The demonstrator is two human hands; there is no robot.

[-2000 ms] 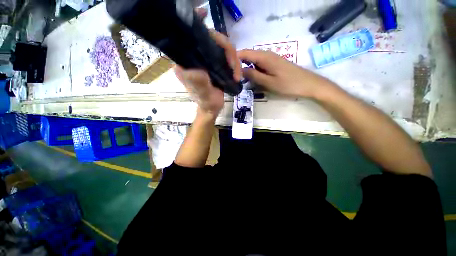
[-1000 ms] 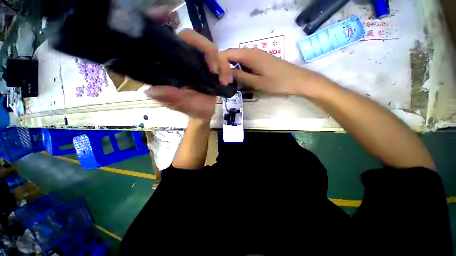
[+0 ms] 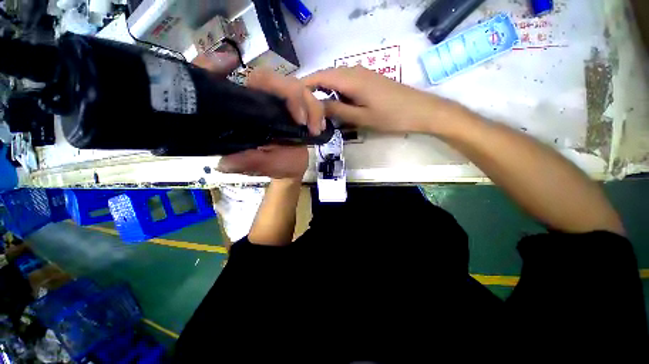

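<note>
A thick black electric screwdriver with a pale label lies nearly level across the left side, its tip over a white handle housing. The housing is an open trough with dark parts inside and sticks out over the bench's front edge. My left hand is wrapped around the screwdriver near its tip end, partly hidden by it. My right hand is at the housing's far end, fingers on a white part there; the fingertips and the screwdriver tip's contact point are partly hidden.
On the bench lie a light-blue tray-like piece, a black elongated object and blue cylinders. A grey-silver metal box stands behind the screwdriver. Blue plastic stools stand on the green floor at left.
The screwdriver has tilted from steep to nearly level, its back end swinging left and down. The view has shifted slightly, uncovering the metal box. Both hands stay at the housing.
</note>
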